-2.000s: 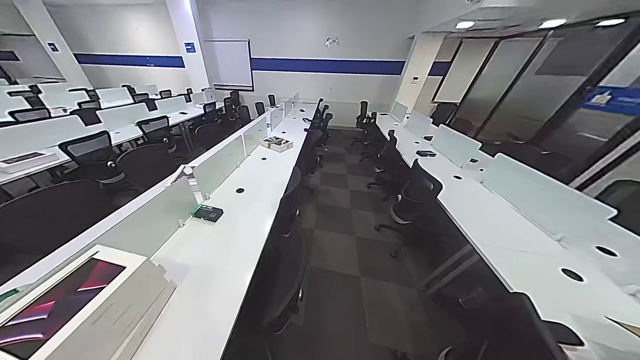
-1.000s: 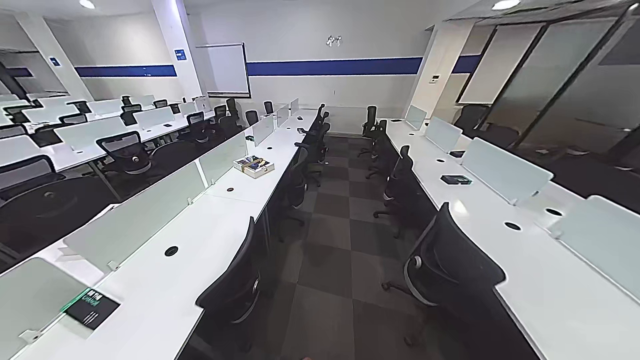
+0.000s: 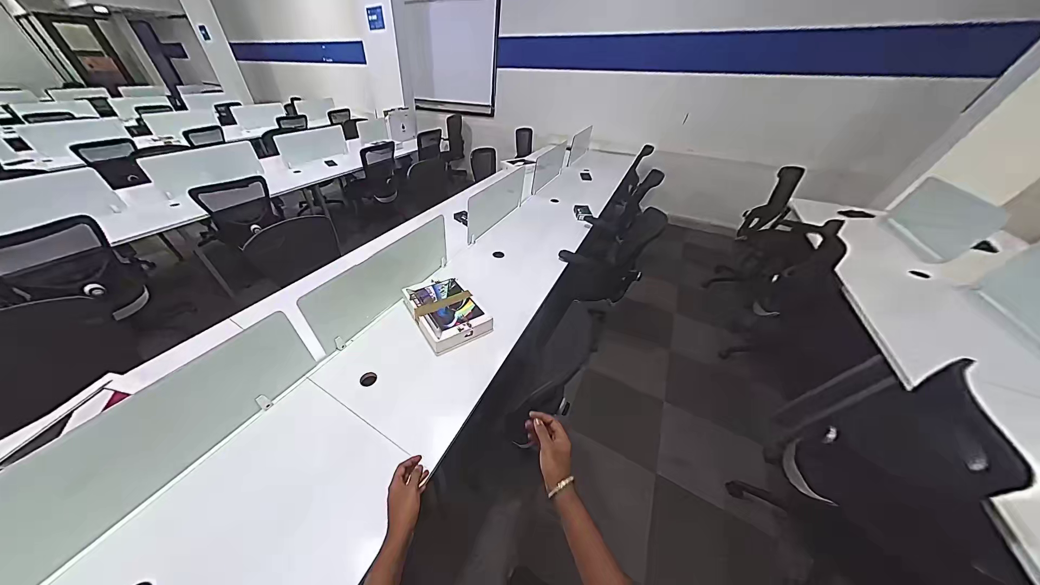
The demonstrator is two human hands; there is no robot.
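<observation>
My left hand (image 3: 408, 487) is raised at the aisle-side edge of the white desk (image 3: 325, 463), fingers loosely curled, with nothing visible in it; whether it touches the desk I cannot tell. To its right, my right hand (image 3: 549, 443) hovers over the aisle, thumb and fingertips close together, a bracelet on the wrist. Whether something small is between those fingertips cannot be told. Farther along the desk lies a white box (image 3: 463, 333) with a colorful printed item on top and a brown strap or strip across it. Neither hand touches the box.
Frosted desk dividers (image 3: 374, 284) run along the desk's left side. Black office chairs (image 3: 617, 252) stand along its right edge. Across the dark checkered carpet (image 3: 650, 406) is another white desk (image 3: 902, 325), with a black chair (image 3: 902, 471) near me. More desk rows stand at left.
Both hands have come into view at the bottom. The view has moved forward along the aisle and turned left, and the white box now appears nearer.
</observation>
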